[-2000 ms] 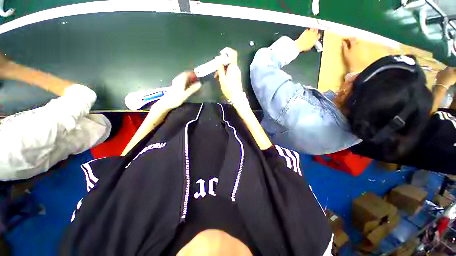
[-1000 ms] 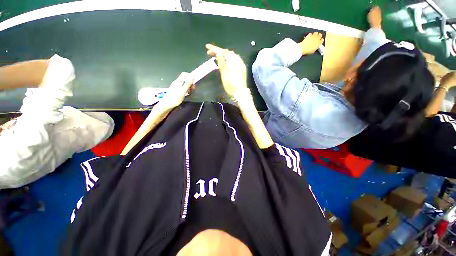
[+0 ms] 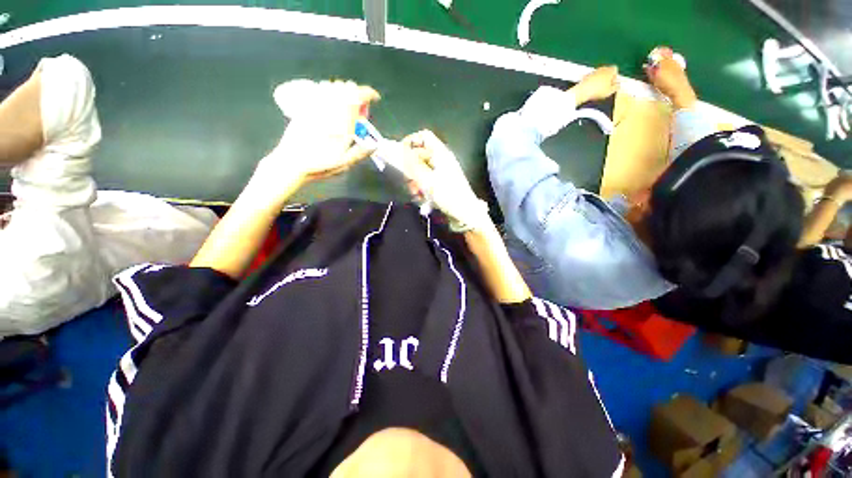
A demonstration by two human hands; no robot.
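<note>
A white curved housing point(image 3: 388, 154) is held between my two hands above the near edge of the dark green bench point(image 3: 205, 112). A bright blue cell point(image 3: 366, 131) shows in it by my left fingertips. My left hand point(image 3: 322, 140) grips the housing's left part; a white rounded end point(image 3: 291, 93) sticks out beyond that hand at the upper left. My right hand point(image 3: 437, 175) holds the right part near my chest. Fine details between the fingers are hidden or blurred.
A white rail point(image 3: 467, 51) separates the bench from the green belt point(image 3: 598, 28), which carries a white arc point(image 3: 531, 21). A neighbour in denim point(image 3: 560, 215) works at right beside tan cardboard point(image 3: 638, 140). A white-sleeved neighbour point(image 3: 65, 205) sits at left. Cartons point(image 3: 687, 429) stand on the blue floor.
My left hand has moved up and now grips the housing with the blue cell, which lay on the bench edge before. My right hand has moved lower. The white arc has appeared on the belt.
</note>
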